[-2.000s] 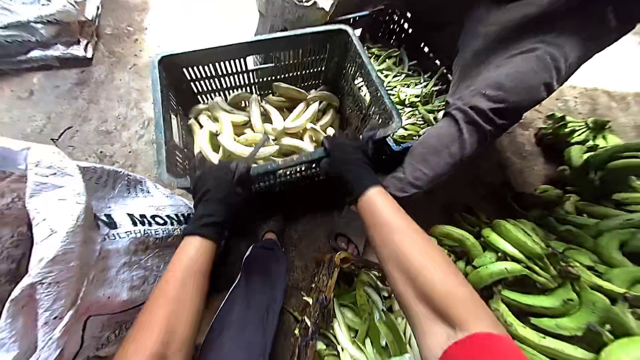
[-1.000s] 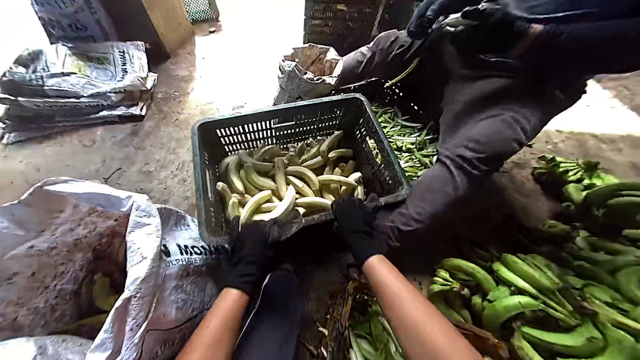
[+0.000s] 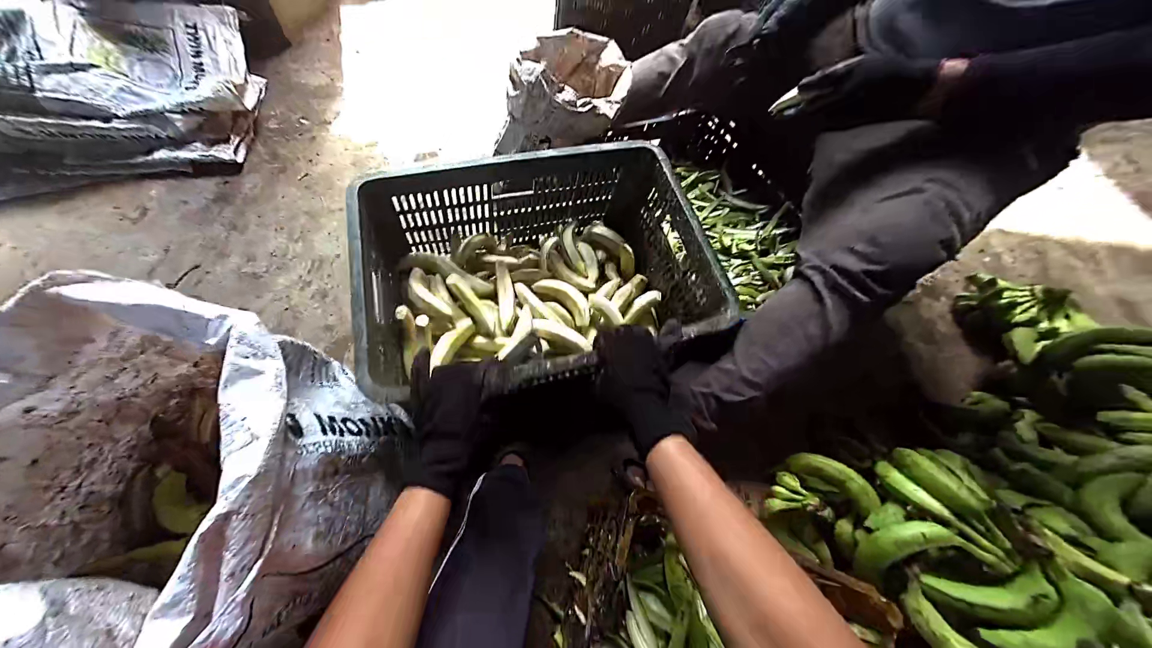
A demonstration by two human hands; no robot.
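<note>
A dark plastic crate (image 3: 666, 193) with slotted walls holds many peeled plantains or green bananas (image 3: 558, 306). My left hand (image 3: 450, 414), in a black glove, grips the crate's near rim toward its left corner. Farther right along that same rim, my right hand (image 3: 637, 382), gloved in black too, is closed over the edge. The fingertips of both hands are partly hidden against the rim and shadow. The crate's near side is slightly tilted toward me.
A co-worker's leg (image 3: 837, 261) is close beside the crate's right side, their gloved hand (image 3: 864, 90) above. Green peels (image 3: 738, 234) lie behind. Unpeeled green bananas (image 3: 945, 522) are piled at right. An open woven sack (image 3: 247, 423) stands at left; folded sacks (image 3: 126, 90) lie farther back.
The view has shifted between frames. Both hands stay at the crate's near rim throughout. The plantains lie in a somewhat different arrangement inside the crate than two seconds ago.
</note>
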